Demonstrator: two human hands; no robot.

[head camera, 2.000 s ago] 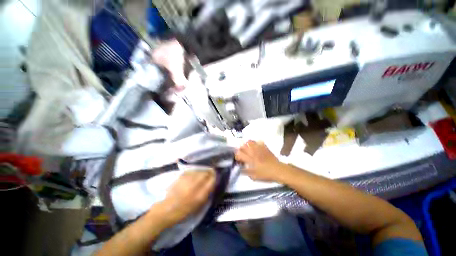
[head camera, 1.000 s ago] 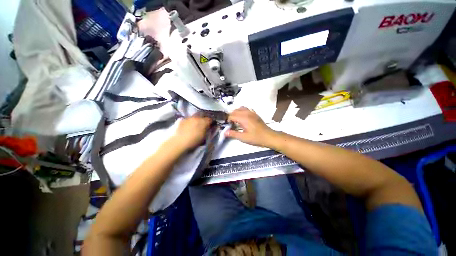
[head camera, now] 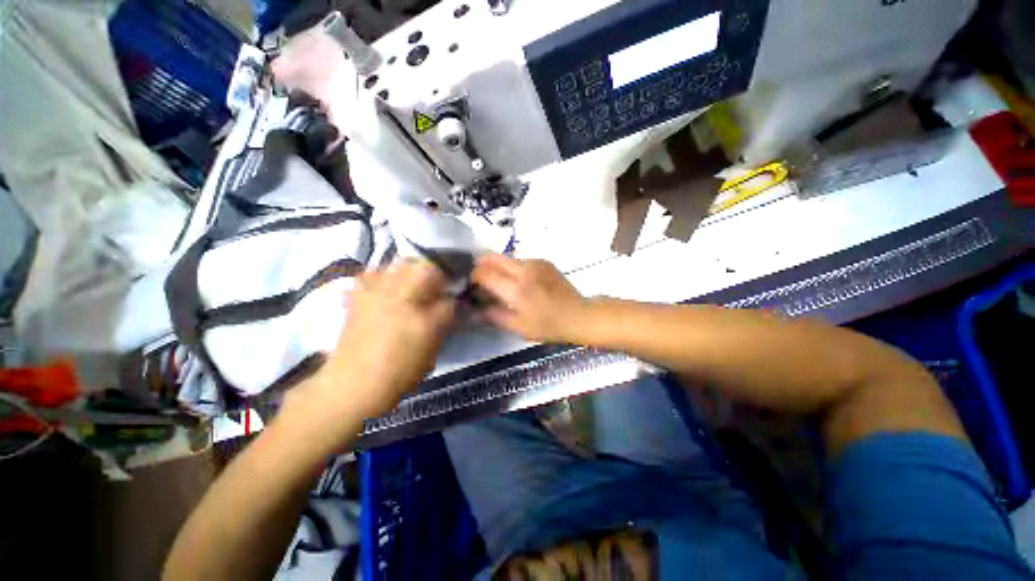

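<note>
A white garment piece with dark brown bands (head camera: 272, 272) lies on the table left of the needle, bunched towards my hands. My left hand (head camera: 397, 309) is on the piece, its fingers closed on the fabric near the dark edge; it is slightly blurred. My right hand (head camera: 520, 297) pinches the dark edge just beside it, in front of the presser foot (head camera: 499, 216). The fingertips of both hands nearly meet and partly hide the edge. The white sewing machine (head camera: 454, 68) stands beyond, with its control panel (head camera: 647, 74) lit.
Brown fabric scraps (head camera: 670, 193) and yellow-handled snips (head camera: 751, 185) lie right of the needle. A ruler tape (head camera: 863, 272) runs along the front edge. A red tray (head camera: 1004, 159) is at the right end. Blue crates stand below the table and at the upper left (head camera: 187, 74).
The view has shifted, so the machine sits higher and further left. The garment's lower part no longer hangs over the front edge but is gathered on the table. Both hands still hold the fabric.
</note>
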